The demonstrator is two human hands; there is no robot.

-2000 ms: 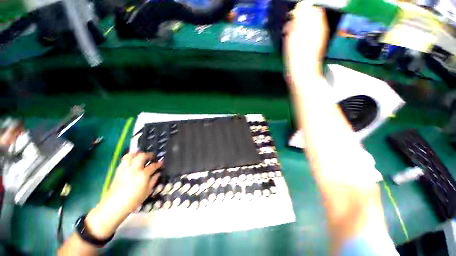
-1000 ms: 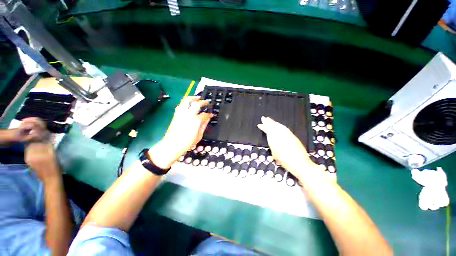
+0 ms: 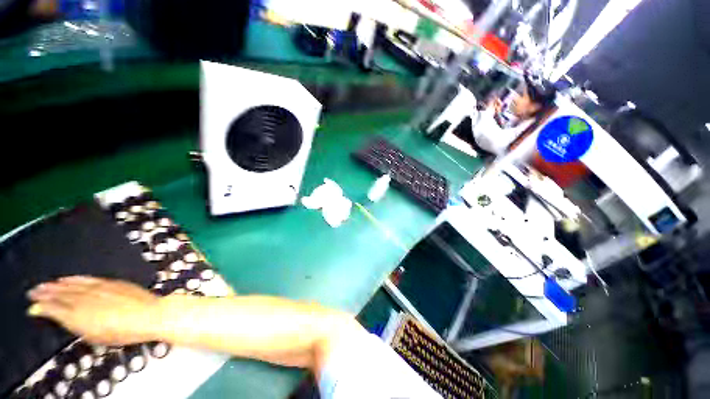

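The black component tray (image 3: 70, 253) lies on the white board (image 3: 195, 366) at the left edge, partly cut off. Rows of small black cylinders with pale round ends (image 3: 159, 243) stand on the board beside and below it. My right hand (image 3: 97, 309) lies flat over the tray, fingers extended and pointing left. I see nothing held in it, though its underside is hidden. My left hand is out of the picture.
A white blower (image 3: 261, 140) stands behind the board. A crumpled white wipe (image 3: 328, 203), a small white bottle (image 3: 379, 188) and a second black tray (image 3: 405, 173) lie right of it. Gold-brown parts (image 3: 437, 362) sit below the bench. A person (image 3: 506, 117) works at the far right.
The view has swung right. My left hand, on the tray's left part one second ago, has left the picture. My right hand came down from the back to the tray and remains over it.
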